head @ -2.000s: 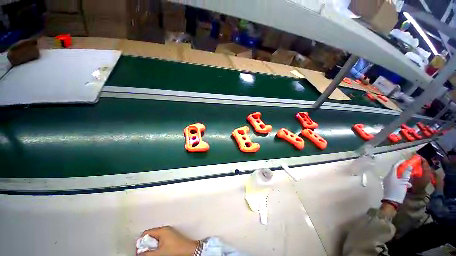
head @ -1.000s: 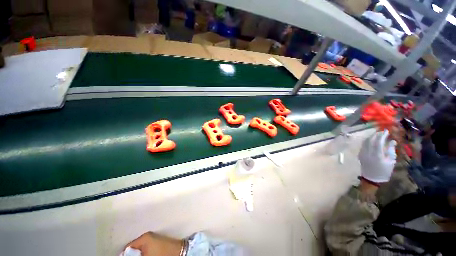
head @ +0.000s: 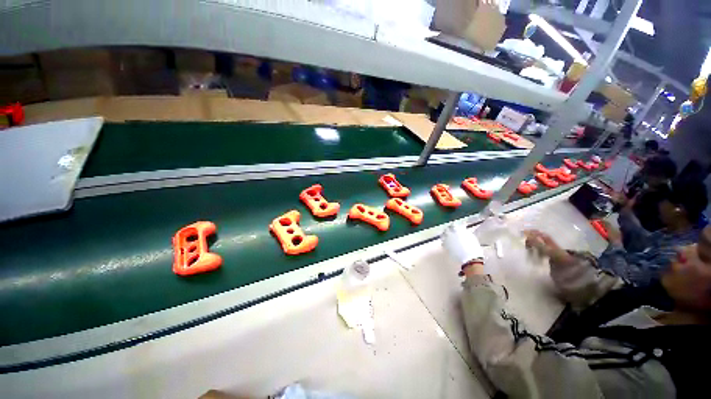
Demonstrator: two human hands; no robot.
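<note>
Orange controller shells lie on the green conveyor belt. The nearest shell is at the left, with another shell to its right and several more beyond. Only a sliver of my right hand shows at the bottom edge, beside a pale blue sleeve. Its fingers are cut off, so I cannot tell what it holds. My left hand is not in view.
A clear bottle and yellow paper are on the bench, with a white stick beside them. A neighbour's gloved hand is over the bench. A white panel lies at left; a shelf runs overhead.
The view has swung right. My right hand has slid almost out of the bottom edge; its white cloth no longer shows. The neighbour's gloved hand no longer holds up an orange shell, and more shells lie on the belt.
</note>
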